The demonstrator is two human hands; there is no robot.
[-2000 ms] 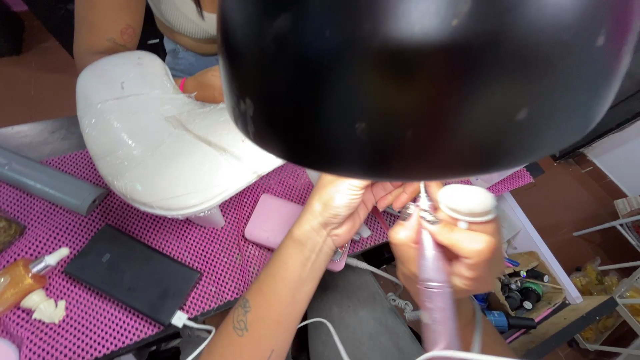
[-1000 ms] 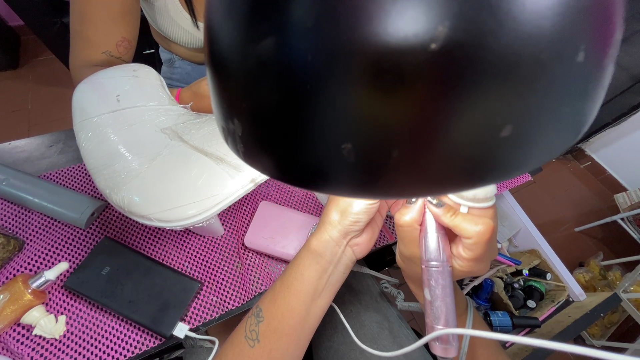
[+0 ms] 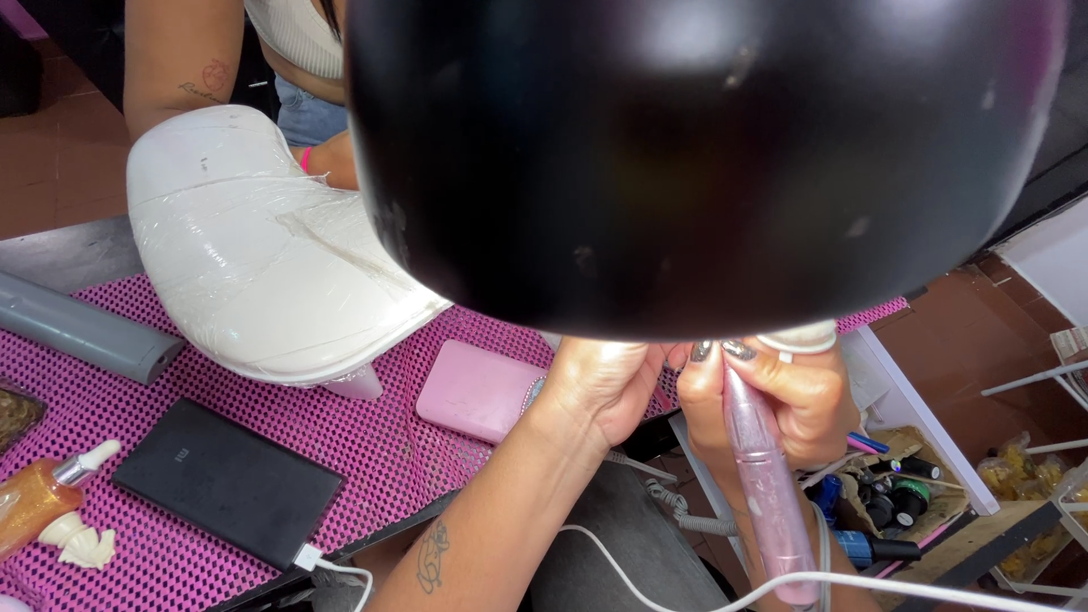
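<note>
A large glossy black dome, which looks like a lamp shade (image 3: pixel 680 170), hides the place where my fingers work. My right hand (image 3: pixel 773 399) grips a pink handheld nail drill (image 3: pixel 761 476) upright, its tip up under the dome's lower edge. A round white lid-like piece (image 3: pixel 799 337) shows by the same hand. My left hand (image 3: pixel 608 382) is palm up beside it, its fingertips partly hidden, so what it holds cannot be told. A pink rectangular box-like device (image 3: pixel 476 389) lies left of my left wrist. A white plastic-wrapped curved lamp or rest (image 3: pixel 255 255) stands farther left.
A person's arm (image 3: pixel 183 68) is across the table. On the pink mesh mat (image 3: pixel 399 450) are a black power bank (image 3: pixel 229 480) with a cable, a dropper bottle (image 3: pixel 42 497) and a grey bar (image 3: pixel 85 327). An open drawer with polish bottles (image 3: pixel 909 501) is at right; a white cable (image 3: pixel 722 605) crosses low.
My right hand and the drill have drawn in close to my left hand, beneath the dome. The white cable now crosses in front of the drill's lower end. The view has shifted slightly.
</note>
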